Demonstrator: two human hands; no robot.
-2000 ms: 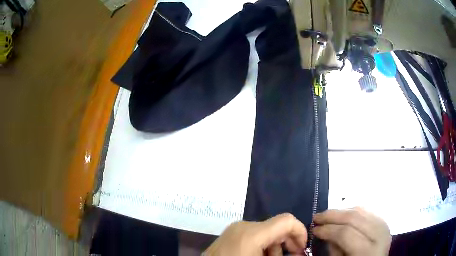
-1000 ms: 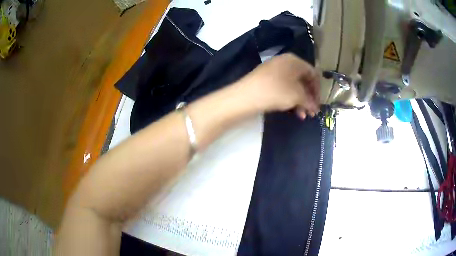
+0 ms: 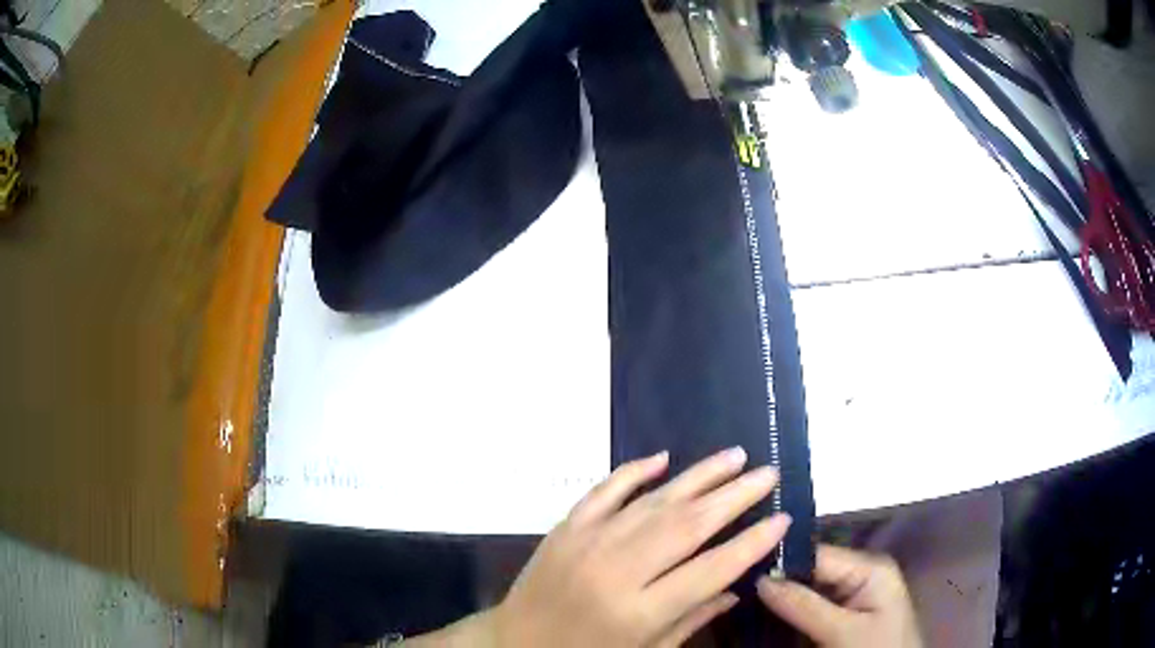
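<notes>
A long black garment panel (image 3: 671,291) runs from under the machine head down over the table's front edge. A zipper (image 3: 766,336) with a thin silvery tooth line lies along its right side, under the yellow-marked presser foot (image 3: 749,152). My left hand (image 3: 646,557) lies flat on the panel near the table edge, fingers spread, fingertips at the zipper. My right hand (image 3: 846,601) pinches the lower end of the zipper and cloth between thumb and fingers, just right of my left hand. The needle point is too small to see.
A curved black panel (image 3: 437,190) with a zipper edge lies at the left. Orange tape (image 3: 234,342) and cardboard (image 3: 101,291) are farther left. Red-handled scissors (image 3: 1115,260) and loose zipper tapes (image 3: 1001,95) lie at the right. A blue disc (image 3: 883,46) is behind the head.
My left hand has come down from beside the machine head onto the lower panel. My right hand, out of view one second ago, is back at the zipper end. The view has shifted.
</notes>
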